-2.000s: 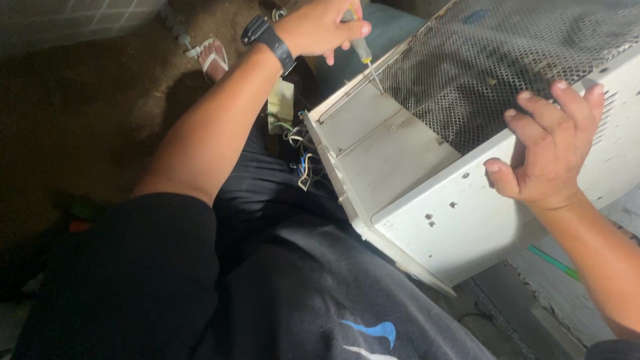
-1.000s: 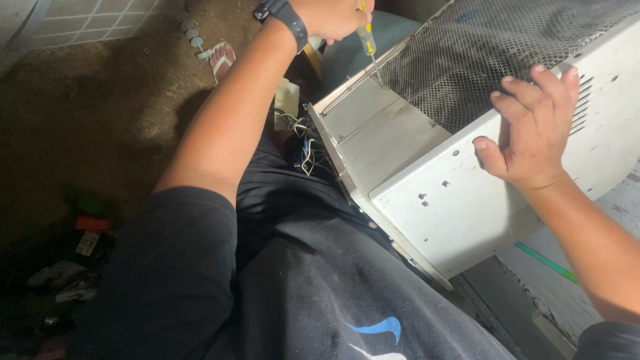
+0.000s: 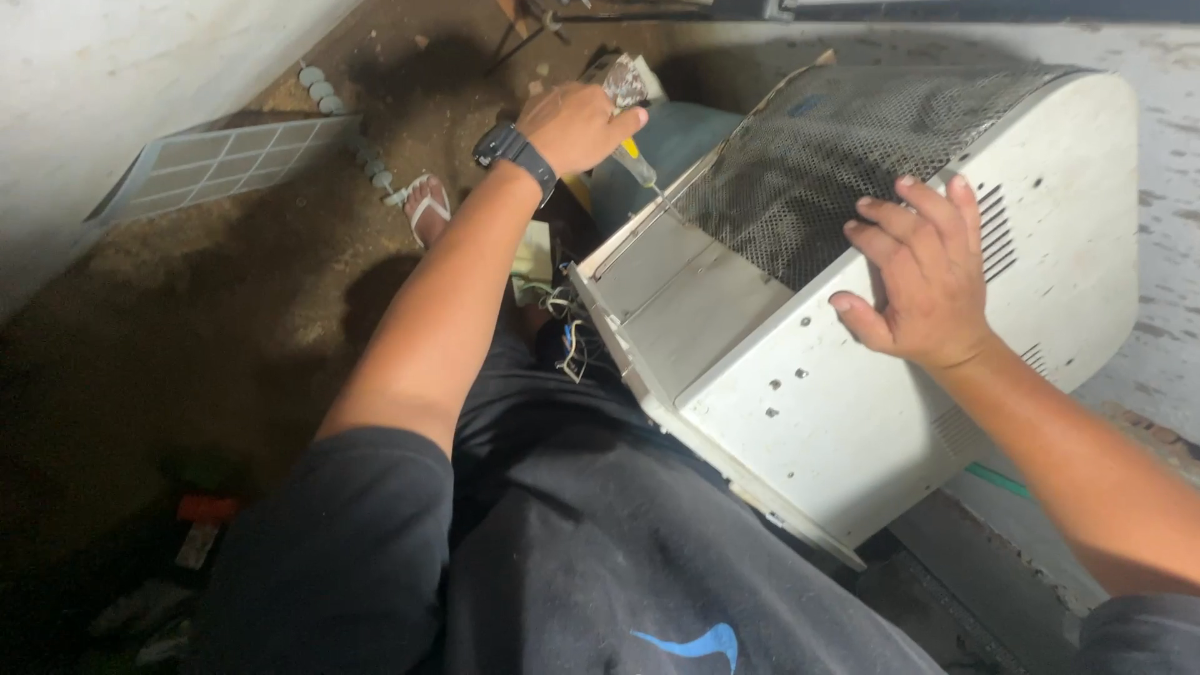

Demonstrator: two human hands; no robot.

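A white metal appliance housing with a dark perforated mesh and a bare sheet-metal panel lies tilted before me. My left hand, with a black watch on the wrist, grips a screwdriver with a clear and yellow handle. The shaft points down at the edge of the panel beside the mesh; whether the tip sits in a screw I cannot tell. My right hand rests on the housing's side wall, fingers spread over its upper edge near the vent slots. Loose wires hang at the housing's near left corner.
A framed filter grille leans by the white wall at the upper left. Near it are a string of grey discs and a foot in a white flip-flop. An orange-red object lies on the dirt floor. A green strip shows beneath the housing.
The view has shifted and shows more of the floor and wall beyond. My left hand keeps the screwdriver at the panel edge, and my right hand stays on the side wall.
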